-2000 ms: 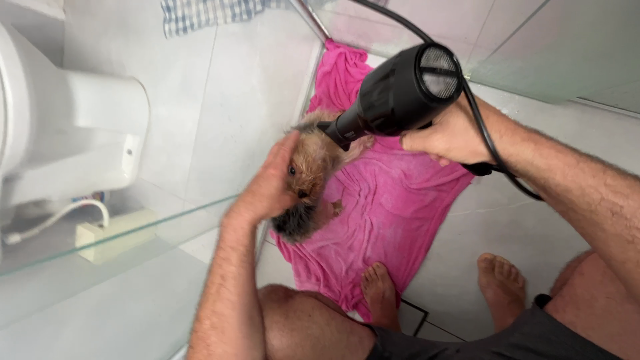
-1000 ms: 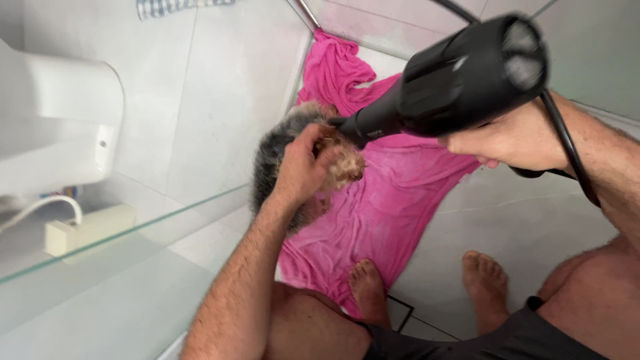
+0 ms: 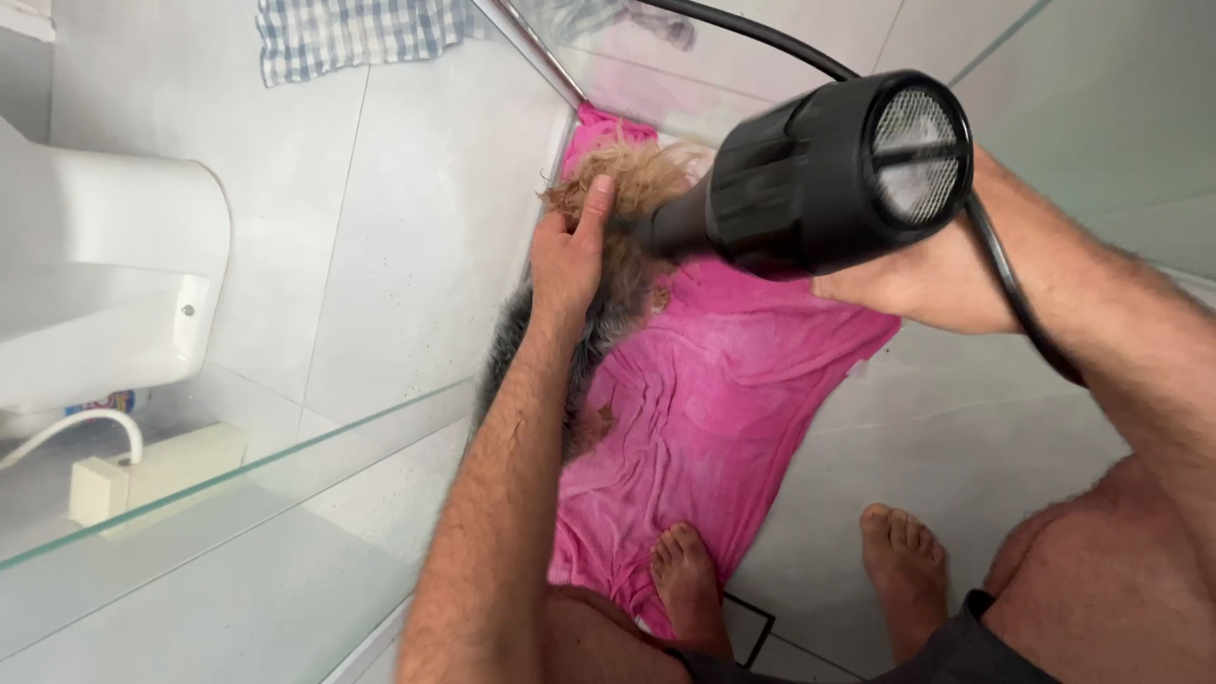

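Note:
A small long-haired dog [image 3: 617, 313], tan at the head end and dark grey along the body, is on a pink towel [image 3: 722, 380] on the floor. My left hand [image 3: 573, 252] rests on its tan fur, thumb apart from the fingers; whether it grips any fur is unclear. My right hand [image 3: 921, 280] is closed around the handle of a black hair dryer [image 3: 807, 180], mostly hidden behind the dryer's body. The dryer's nozzle points left at the fur, close beside my left hand. The dog's face cannot be made out.
A glass shower panel edge [image 3: 313, 442] crosses at lower left. Beyond it are a white toilet [image 3: 142, 209] and a cream box [image 3: 180, 470] with a hose. A checked cloth [image 3: 361, 33] lies at the top. The dryer's black cord [image 3: 1016, 285] hangs by my right forearm. My bare feet are below.
The dog has changed its pose, its tan end now toward the top of the towel. My left hand has shifted up along it. The hair dryer remains in my right hand, aimed at the fur.

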